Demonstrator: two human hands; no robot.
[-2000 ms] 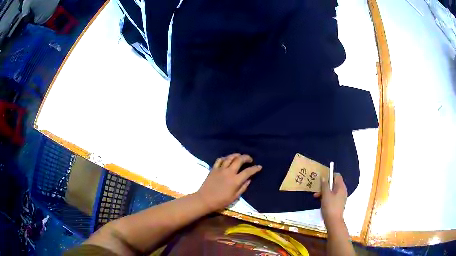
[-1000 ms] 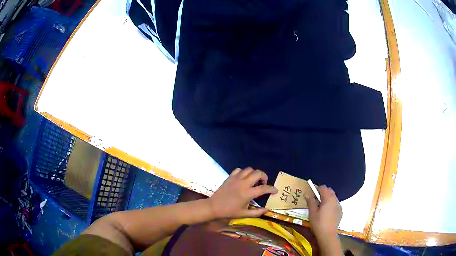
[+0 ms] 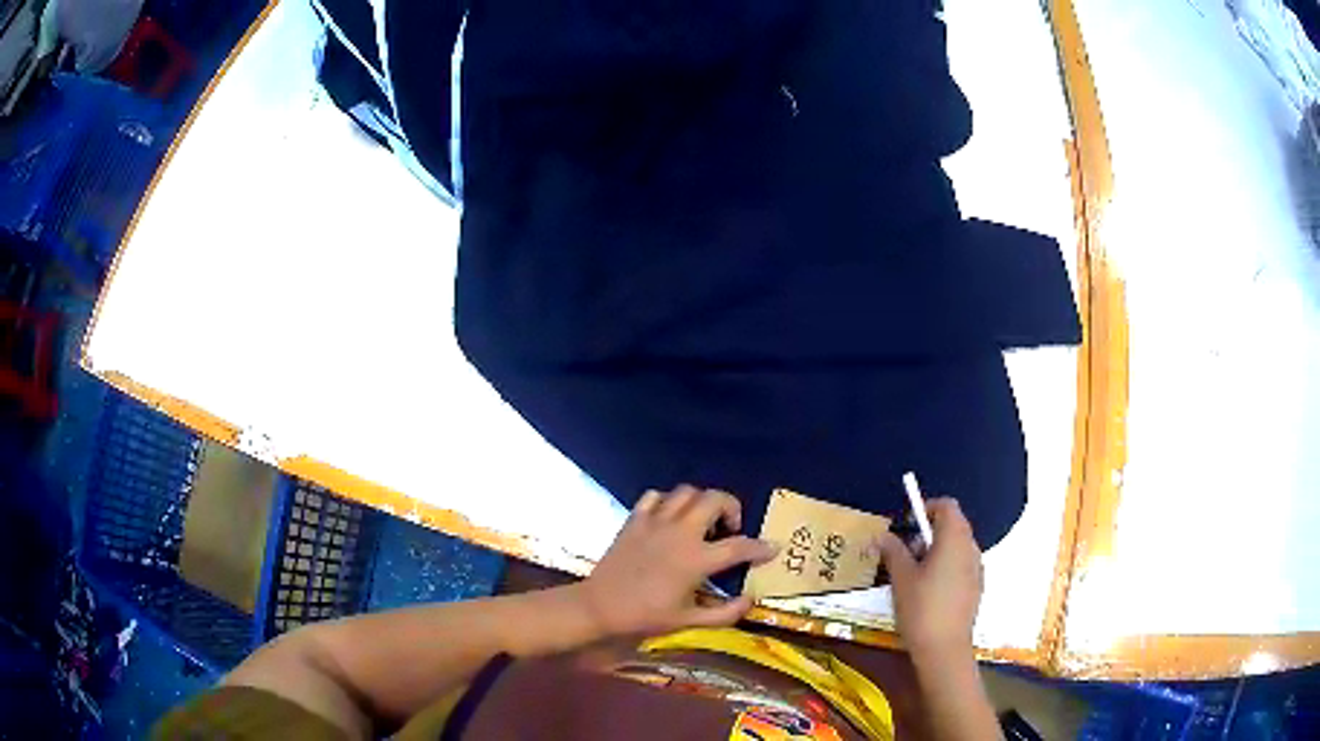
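A dark navy garment piece (image 3: 724, 275) lies on the white table, its lower edge near the table's front edge. The tan marking template (image 3: 819, 547), with handwritten characters, lies on that lower edge. My left hand (image 3: 673, 557) rests on the cloth, its fingertips at the template's left side. My right hand (image 3: 934, 572) holds the white marking pen (image 3: 916, 507) upright between thumb and fingers, and its thumb touches the template's right side. The pen's lower end is hidden by the hand.
The white table (image 3: 275, 290) has orange taped edges. More navy pieces with white strips (image 3: 420, 87) lie at the upper left. A blue crate (image 3: 311, 557) with brown cardboard stands on the floor at lower left. A red stool (image 3: 26, 362) is at far left. The maroon apron (image 3: 579, 688) is below.
The template and both hands have come down to the cloth's lower edge since the oldest frame. In the last second the template has turned slightly, and the view has shifted a little.
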